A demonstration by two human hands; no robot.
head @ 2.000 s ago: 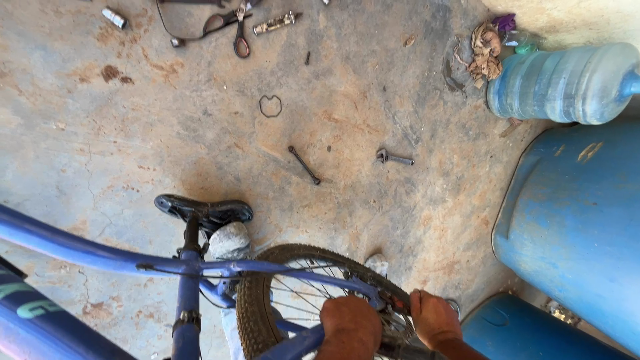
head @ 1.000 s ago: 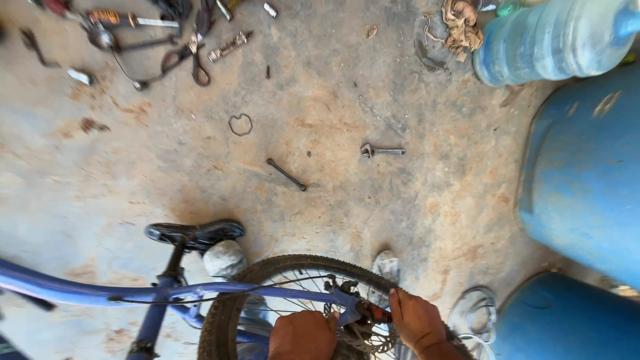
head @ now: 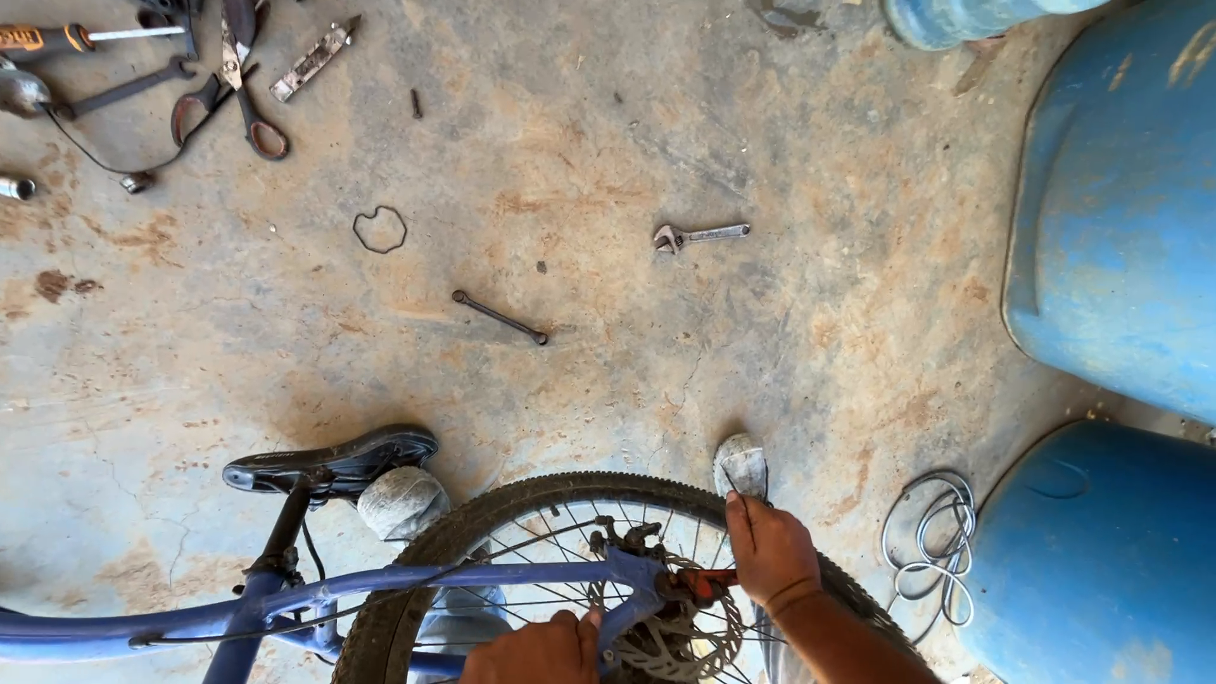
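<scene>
A blue bicycle frame lies across the lower view, with its spoked wheel and black tyre at the rear dropout. My left hand is closed around the lower frame tube near the disc brake rotor; its fingertips are partly hidden. My right hand is closed on the handle end of a red-and-black tool whose head sits at the wheel axle. The bicycle's black saddle is at the left.
On the concrete floor lie an adjustable wrench, a small box-end wrench, a bent wire ring, scissors and a screwdriver. Blue barrels stand right, beside a coiled cable. My shoes are beside the wheel.
The view has shifted, and the coiled cable shows fully now. Both hands remain at the rear axle area of the bicycle.
</scene>
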